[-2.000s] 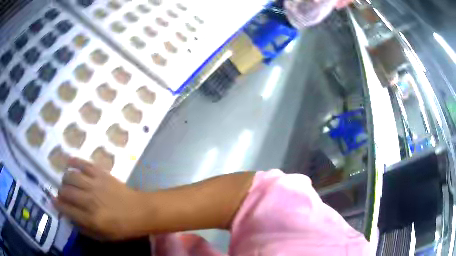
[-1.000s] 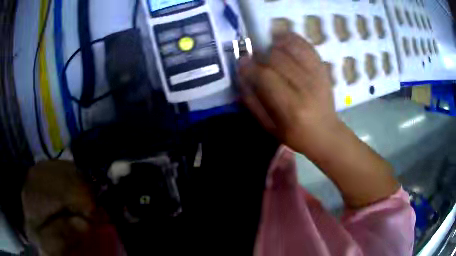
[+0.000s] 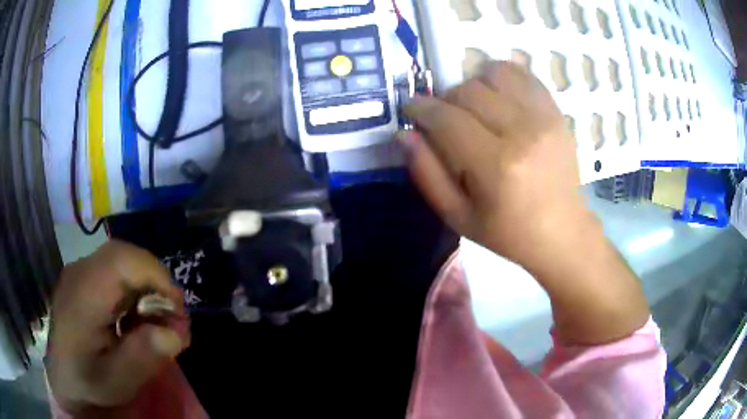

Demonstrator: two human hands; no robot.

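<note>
The square test fixture (image 3: 321, 282), with a black round centre and a brass-coloured dot, lies on the black mat. A flat black handle (image 3: 252, 90) joins its top. My left hand (image 3: 102, 344), left of the fixture, pinches a small whitish connector (image 3: 156, 306). My right hand (image 3: 516, 172) is right of the light grey meter (image 3: 305, 123), its fingertips at a small shiny metal terminal (image 3: 422, 80). Whether they hold anything is hidden. The meter has a dark keypad and a yellow round button; its screen is mostly cut off at the top.
White foam trays (image 3: 524, 74) with tan cut-outs fill the upper right. A thick black cord (image 3: 174, 78) and thin wires lie left of the handle, beside yellow tape (image 3: 98, 114) and blue tape (image 3: 131, 106). A blue stool-like object (image 3: 706, 196) stands beyond at right.
The view has swung from the trays to the fixture. My right hand has gone from the tray cut-outs to the metal terminal. My left hand, earlier out of view, now shows with the connector.
</note>
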